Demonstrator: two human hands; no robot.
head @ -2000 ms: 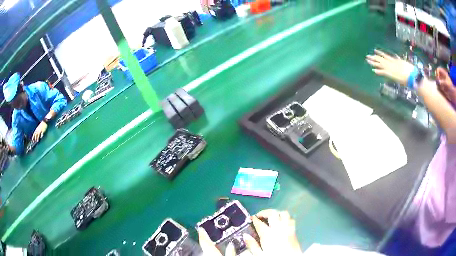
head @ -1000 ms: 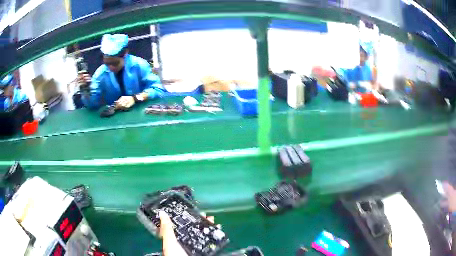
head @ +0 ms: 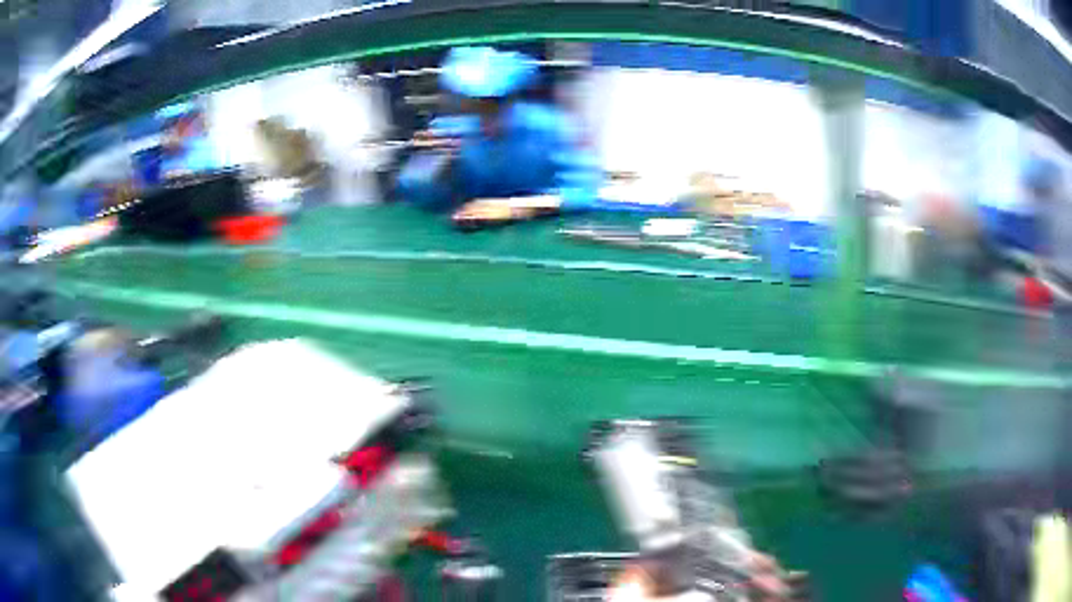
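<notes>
The view is strongly blurred. A device unit, pale and silvery with dark edges, is raised and tilted at the lower middle. My left hand holds its lower end, cut off by the bottom edge; skin also shows at the unit's lower right. My right hand cannot be made out. Another unit lies at the bottom edge just left of the hand. White power supplies with red digits stand at the lower left, with blurred red and silvery test clips beside them.
A dark unit lies to the right, below dark blocks. A bright blue card edge shows at the lower right. Across the bench are a person in blue, a blue bin and a green post.
The view has swung left, so the power supplies show larger and the bench things sit farther right. The held unit now shows a pale, silvery side instead of its circuit board.
</notes>
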